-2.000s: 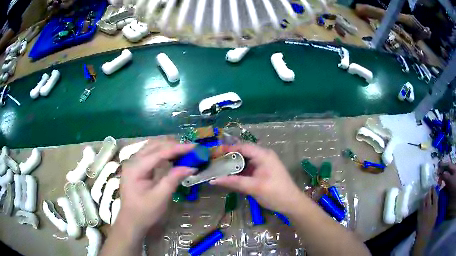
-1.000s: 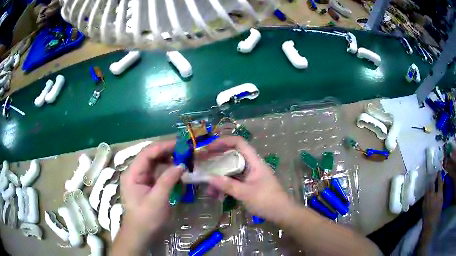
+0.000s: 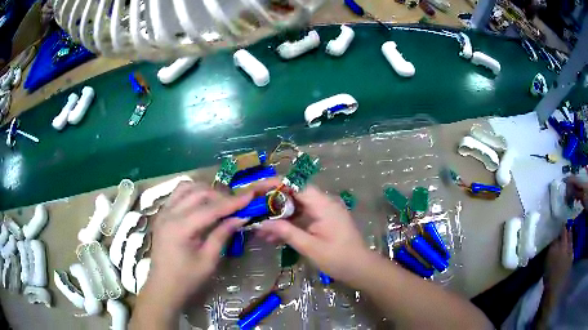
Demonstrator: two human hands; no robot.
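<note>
A white housing half [image 3: 284, 207] is held open side up between my hands, mostly hidden by the fingers. A blue battery cell [image 3: 254, 207] lies in or just over it. Orange and dark wires loop at its right end, near a green circuit board [image 3: 302, 171] just above my right fingers. My left hand [image 3: 196, 222] has its fingers and thumb on the cell and the left end of the housing. My right hand [image 3: 316, 222] grips the right end of the housing. Behind them lie another blue cell [image 3: 253, 177] and a green board [image 3: 226, 171].
A clear blister tray [image 3: 361, 167] with blue cells [image 3: 422, 251] and boards lies under my hands. White housings [image 3: 97, 271] lie at left. The green conveyor belt [image 3: 271, 109] carries housings. A white fan grille [image 3: 161, 26] is at the top, and another person's hand [image 3: 559, 254] at right.
The cell in my left hand has moved from upright to lying along the housing. The wires and board now show at the housing's right end. The belt's parts have shifted right in view.
</note>
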